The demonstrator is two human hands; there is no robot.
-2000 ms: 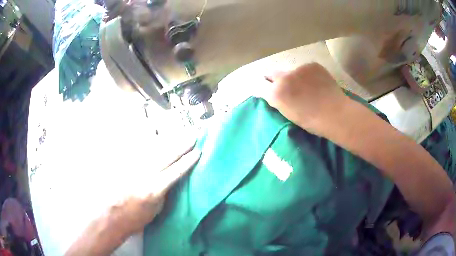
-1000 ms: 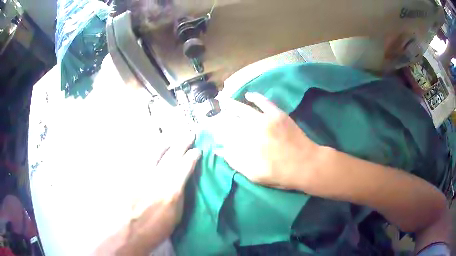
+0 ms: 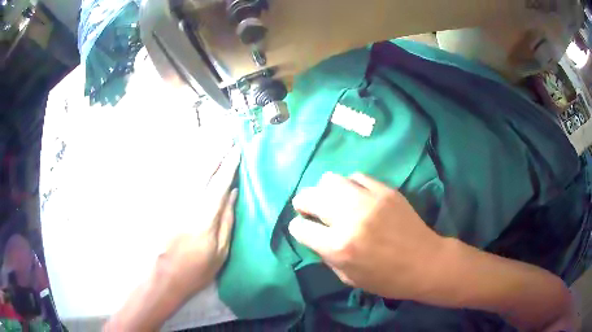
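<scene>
The green garment panel (image 3: 363,152) lies under the sewing machine head and spreads right and down over the table edge. A white label (image 3: 353,120) shows on it, right of the presser foot area (image 3: 252,120), which is partly washed out by glare. My left hand (image 3: 204,224) lies flat along the panel's left edge, fingers pointing toward the needle. My right hand (image 3: 363,233) is curled, thumb and fingers pinching a folded edge of the cloth below the label. The pinched part is hidden by the fingers.
The cream machine arm (image 3: 370,26) crosses the top, with its head at upper left. The white table (image 3: 117,194) is overexposed on the left. A blue-green cloth bundle (image 3: 107,55) hangs at its far left corner. A printed label plate (image 3: 574,120) is at the far right.
My right hand has moved from near the presser foot down toward me. The panel reaches farther up behind the foot, and the white label shows again. My left hand has shifted slightly and flattened.
</scene>
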